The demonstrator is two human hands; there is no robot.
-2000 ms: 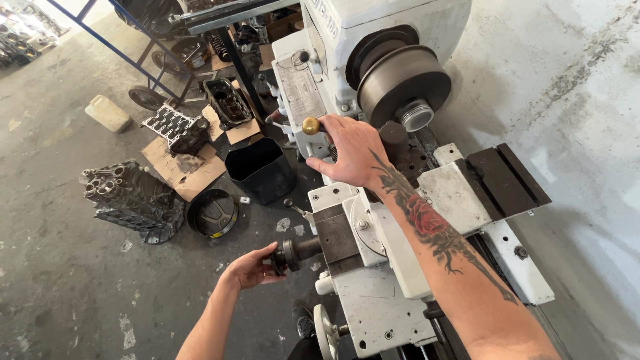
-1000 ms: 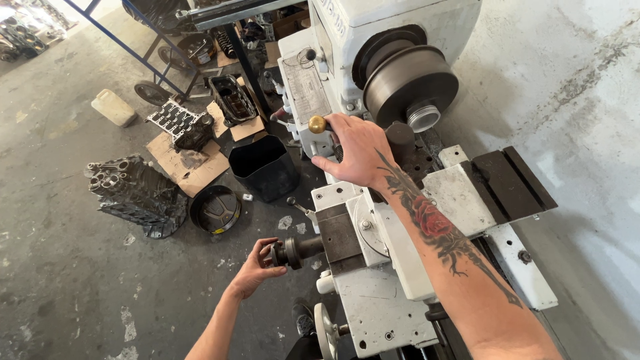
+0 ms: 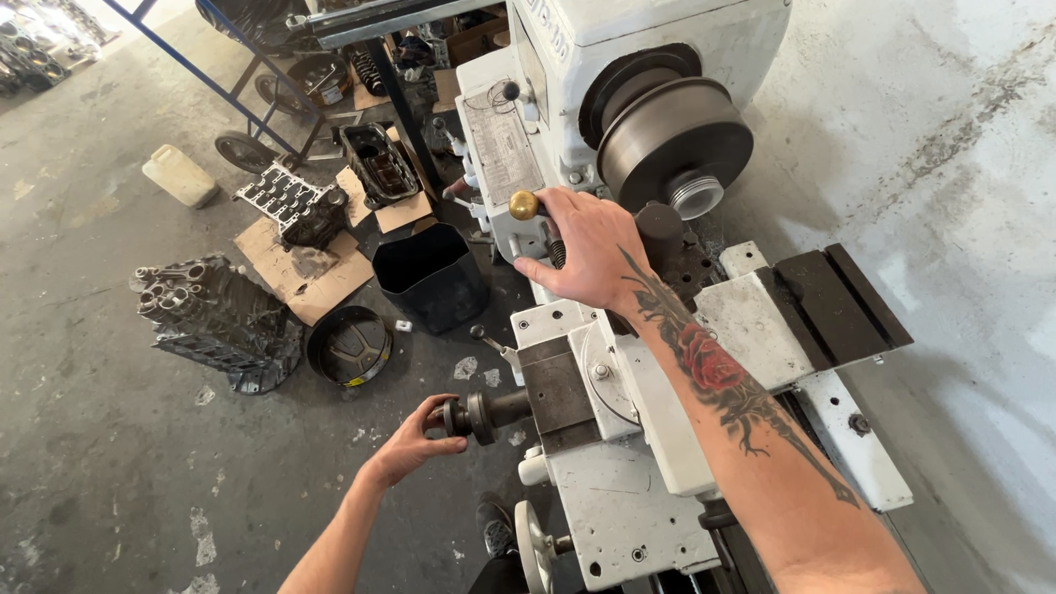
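A white metal lathe fills the middle and right of the view. My left hand (image 3: 417, 445) has its fingers and thumb around the dark cross-slide handle (image 3: 460, 418) at the carriage's left side. Over the tool post area, my right hand (image 3: 582, 247) rests on a lever whose brass ball knob (image 3: 523, 205) sticks out past its fingers; the thumb is spread, and the palm side is hidden. Beyond the right hand is the dark round chuck or faceplate (image 3: 676, 144) on the headstock (image 3: 652, 25). The cross slide (image 3: 561, 396) lies between both hands.
On the floor at left stand an engine block (image 3: 214, 313), a black bin (image 3: 433, 280), a round pan (image 3: 351, 346) and a cylinder head (image 3: 289, 198) on cardboard. A pale jerrycan (image 3: 180, 176) and a blue trolley frame (image 3: 239, 66) are farther back. A handwheel (image 3: 533, 546) is near my shoe.
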